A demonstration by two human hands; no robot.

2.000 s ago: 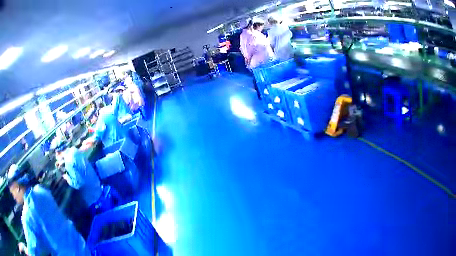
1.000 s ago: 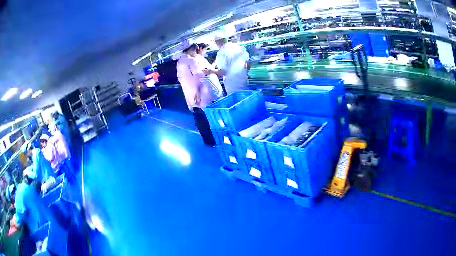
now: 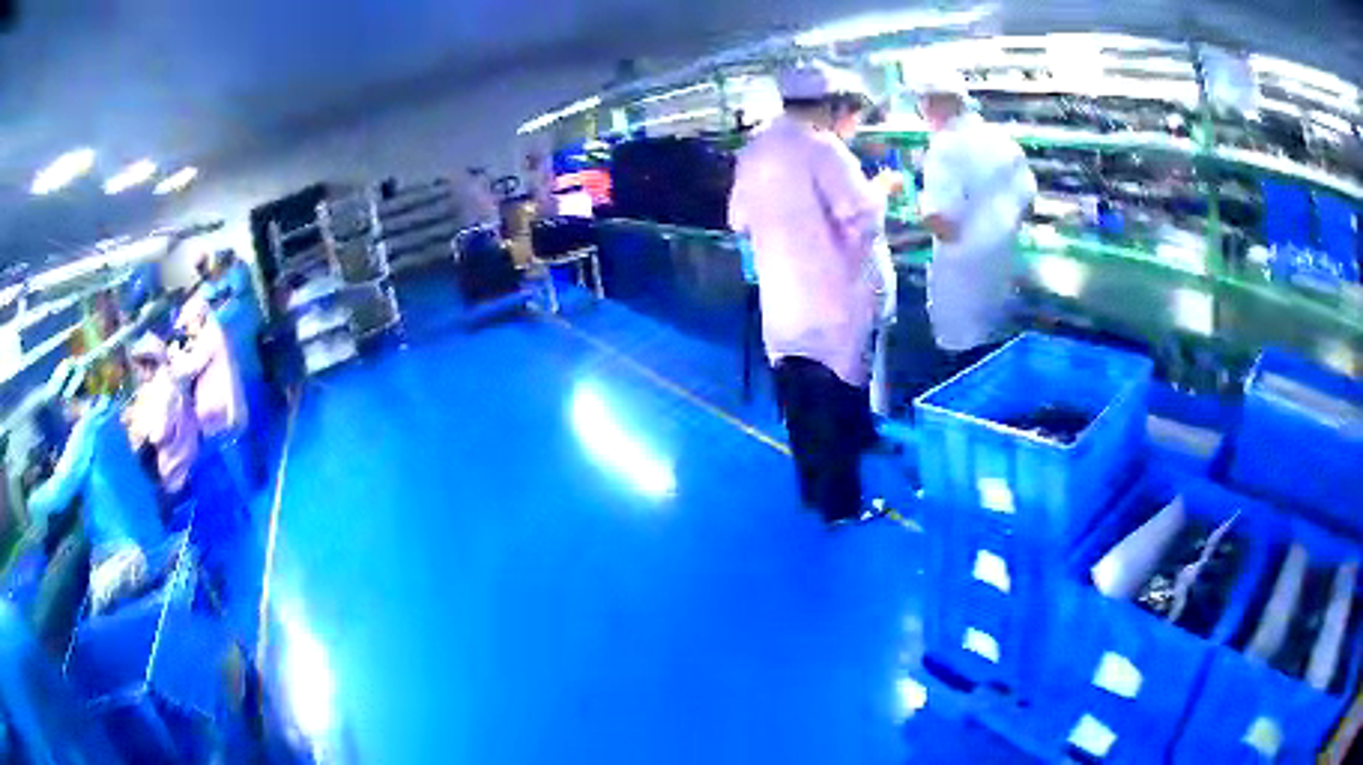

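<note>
Neither of my hands is in the picture. Nearest in front of me at the right are stacked blue bins (image 3: 1031,486) with white labels on their sides. The tall stack has an open top bin with dark contents. Lower open bins (image 3: 1121,673) beside it hold white sheets (image 3: 1139,550) and dark items too small to tell. Another blue bin (image 3: 1300,448) stands behind them, cut off by the right edge.
A person in a pink smock (image 3: 807,239) and one in white (image 3: 975,224) stand behind the bins, with another partly hidden between them. Workers (image 3: 112,471) line the left side beside a blue bin (image 3: 135,650). A glossy blue floor (image 3: 553,598) runs between. A rack (image 3: 332,284) stands far back.
The view has moved forward and turned. The bins and standing people appear larger and nearer, with the bins now at the right edge. The yellow pallet jack has left the picture.
</note>
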